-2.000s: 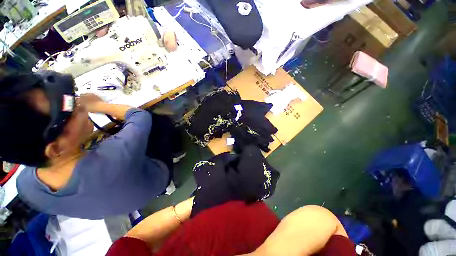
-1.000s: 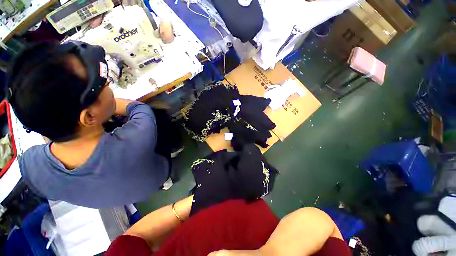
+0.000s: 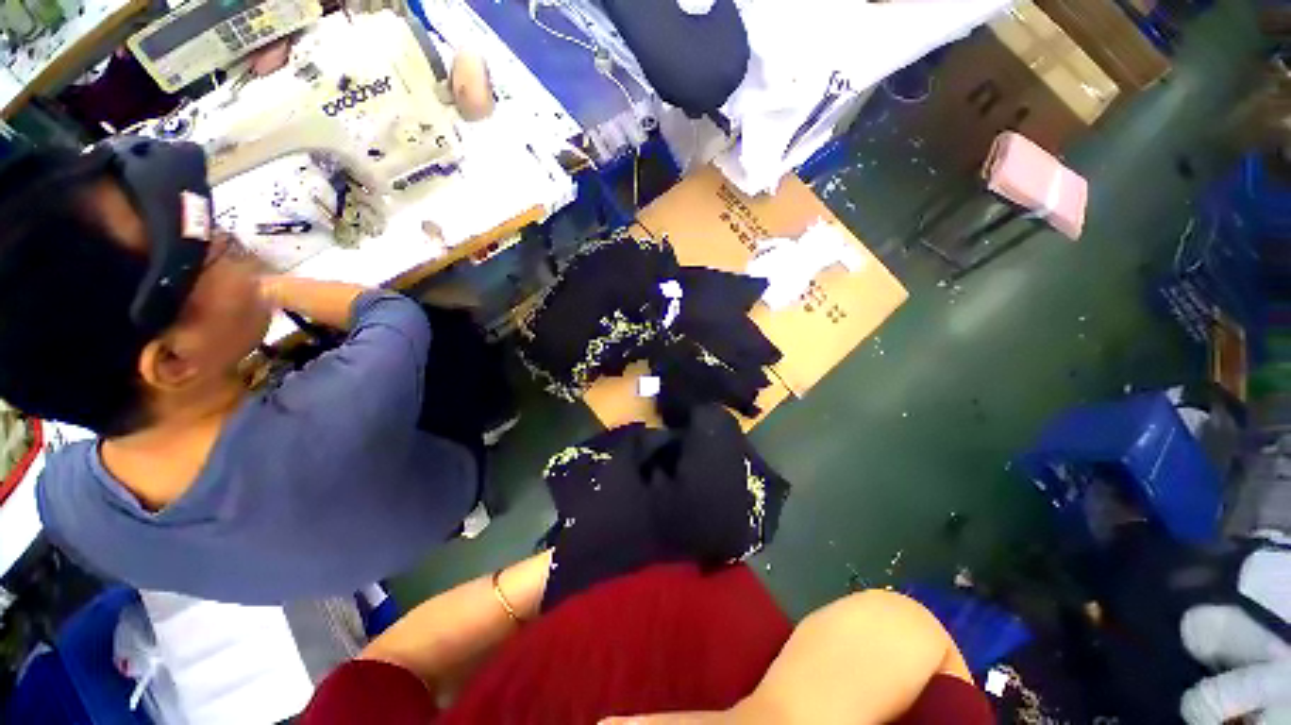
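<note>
A black garment with cream-gold embroidery (image 3: 666, 496) hangs in front of the wearer's dark red top. My left forearm, with a thin bracelet, reaches to its left edge; my left hand is hidden by the cloth. My right arm is bent across the bottom of the picture, and my right hand does not show. Just ahead, a heap of black embroidered pieces (image 3: 602, 305) with small white tags lies on a flattened cardboard sheet (image 3: 850, 305) on the green floor.
A person in a blue-grey shirt (image 3: 269, 482) sits at the left by a sewing machine (image 3: 361, 121). A pink-topped stool (image 3: 1041, 181) and a blue bin (image 3: 1133, 453) stand at the right. White cloth (image 3: 807, 85) hangs off a table at the top.
The seated person's head moved right, then back left and is turned towards the machine. The held garment and the heap have barely moved.
</note>
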